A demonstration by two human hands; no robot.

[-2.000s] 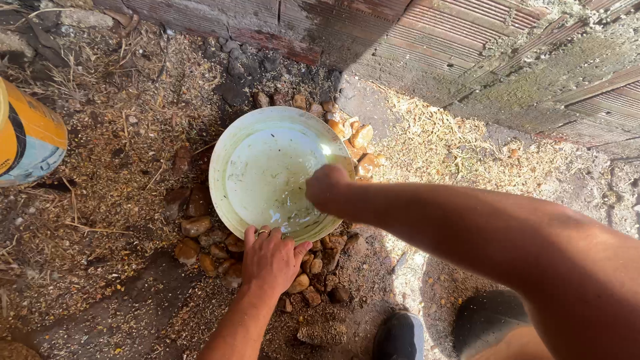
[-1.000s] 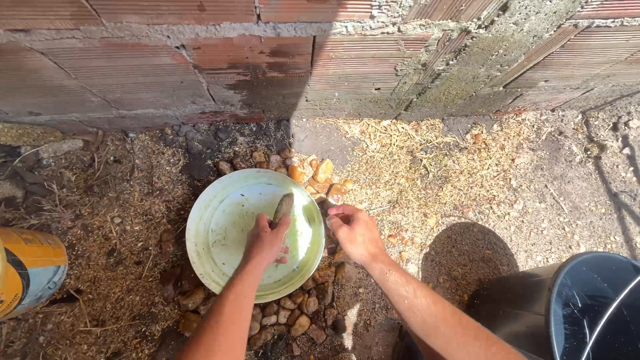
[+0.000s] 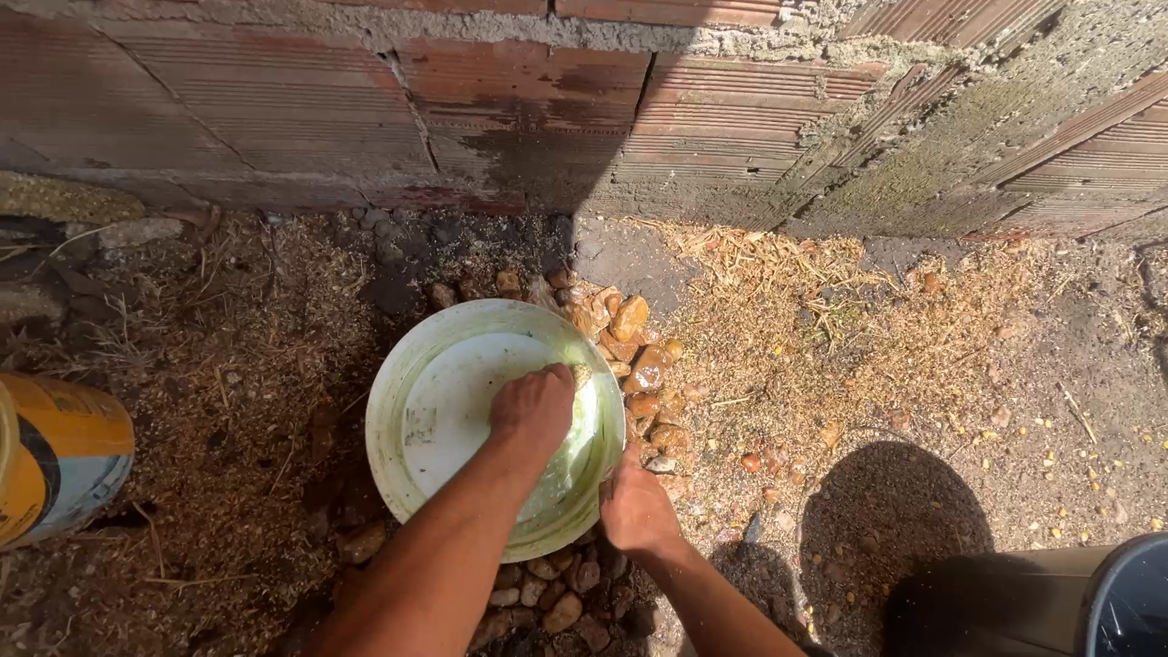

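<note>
A round, shallow white plastic basin with green grime rests on a ring of brown stones. My left hand is inside it, closed on a small yellowish-brown object, perhaps a scrubbing pad or a stone, against the basin's upper right inner wall. My right hand grips the basin's lower right rim from outside; its fingertips are partly hidden. A little murky water seems to lie in the basin's sunlit right part.
A brick wall runs behind the basin. An orange and blue bucket stands at the left, a dark bucket with water at the lower right. Wet stones border the basin; scattered grain and straw cover the soil.
My left hand has gone from the basin's near rim to its inside, and the right hand from inside to the right rim. The view has shifted noticeably.
</note>
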